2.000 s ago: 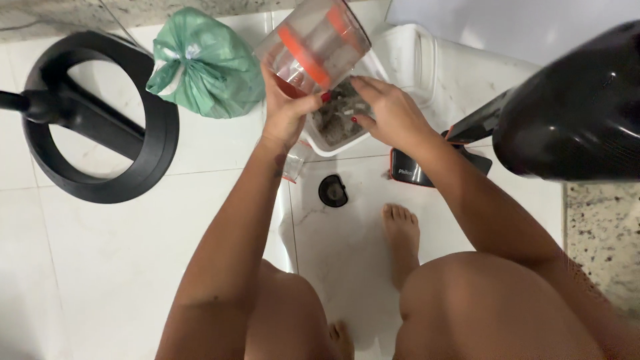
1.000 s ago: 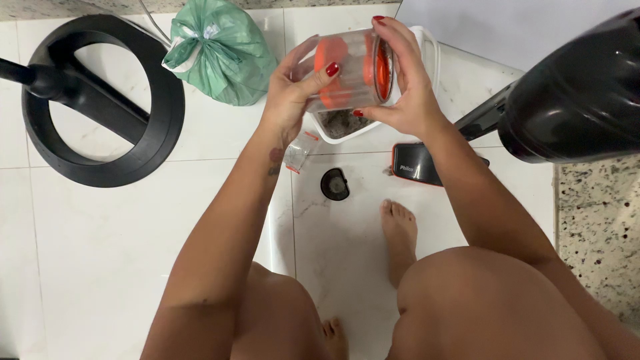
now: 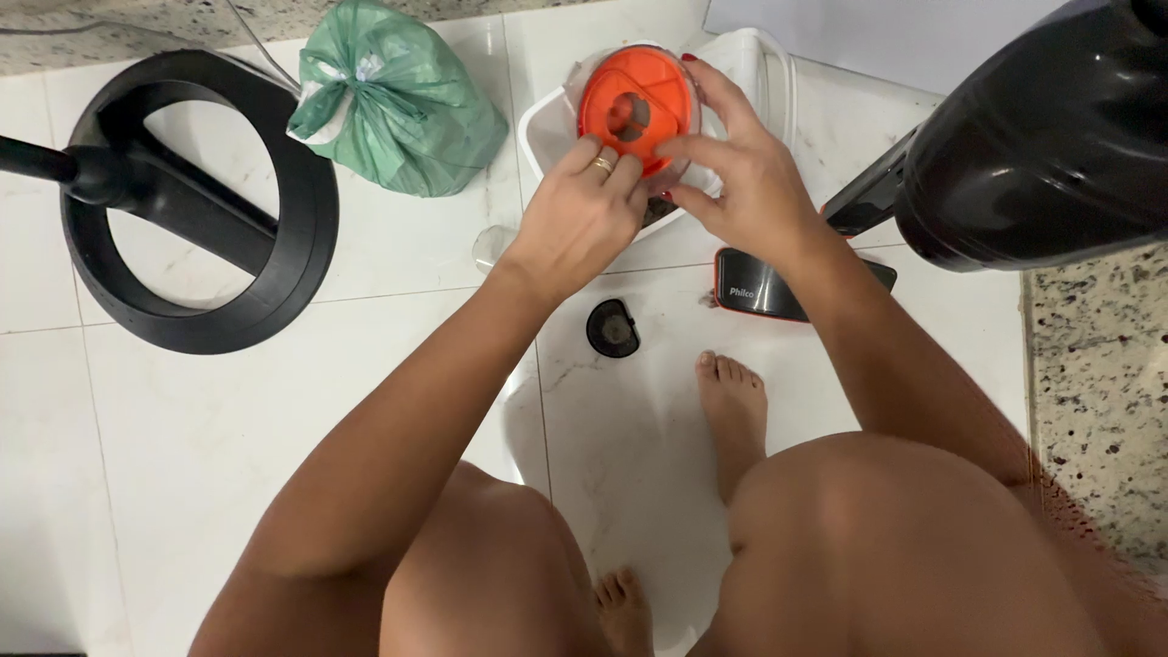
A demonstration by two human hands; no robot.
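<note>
Above a white plastic bin [image 3: 538, 119], both hands are at a clear vacuum dust container with an orange inner part [image 3: 671, 91], its round orange end facing me. My right hand [image 3: 753, 164] grips the container's right side, thumb below and fingers around the rim. My left hand [image 3: 589, 205], with a ring on it, has its fingertips curled at the lower edge of the orange part; what they pinch is hidden. Grey dust and debris show in the bin below the hands. A small black filter piece [image 3: 612, 328] lies on the tiles nearer to me.
A tied green plastic bag [image 3: 411, 109] sits left of the bin, beside a black ring-shaped base [image 3: 315, 219] with a pole. To the right are a Philco vacuum floor head [image 3: 762, 287] and a large glossy black vacuum body [image 3: 1031, 146]. A clear plastic piece [image 3: 493, 248] lies by my left wrist.
The container, sideways between both hands a second ago, now has its orange end turned toward me. My left hand has moved from its side to the lower edge of that end.
</note>
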